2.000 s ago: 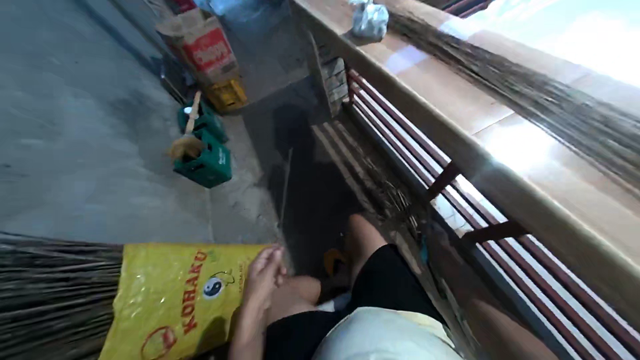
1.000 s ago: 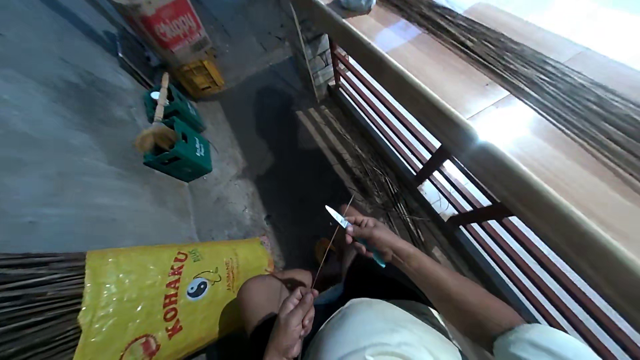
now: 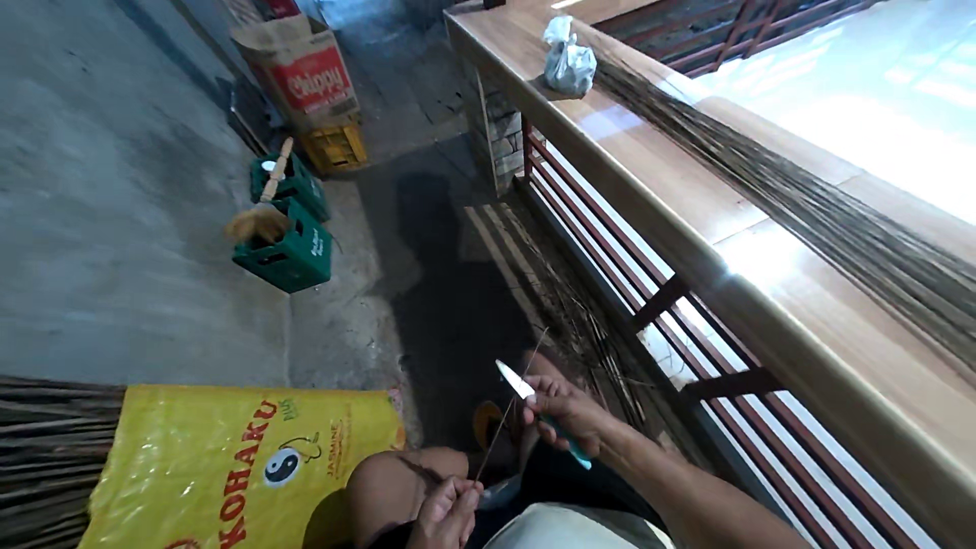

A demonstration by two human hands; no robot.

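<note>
My right hand (image 3: 563,415) grips a small knife (image 3: 515,380) with a teal handle, its pale blade pointing up and left. A thin brown stick (image 3: 499,435) runs slantwise past the blade and the right fingers. Its lower end is pinched by my left hand (image 3: 450,509), low and near my knee. To the left, a yellow printed sack (image 3: 206,457) lies with a bundle of thin dark sticks (image 3: 53,457) at its far left side. Another long bundle of sticks (image 3: 762,168) rests on the tiled ledge at the right.
A wooden-edged ledge (image 3: 648,206) with red metal bars (image 3: 610,252) below runs along the right, bearing a tied plastic bag (image 3: 570,67). Green crates (image 3: 293,255), a brush (image 3: 259,223), a yellow crate (image 3: 335,146) and a cardboard box (image 3: 305,76) line the left wall. Loose sticks (image 3: 595,328) lie beneath the bars.
Two seconds ago no knife showed and the right hand was not plainly visible. One second ago the knife and stick were in the hands, much as now. The view has shifted between frames.
</note>
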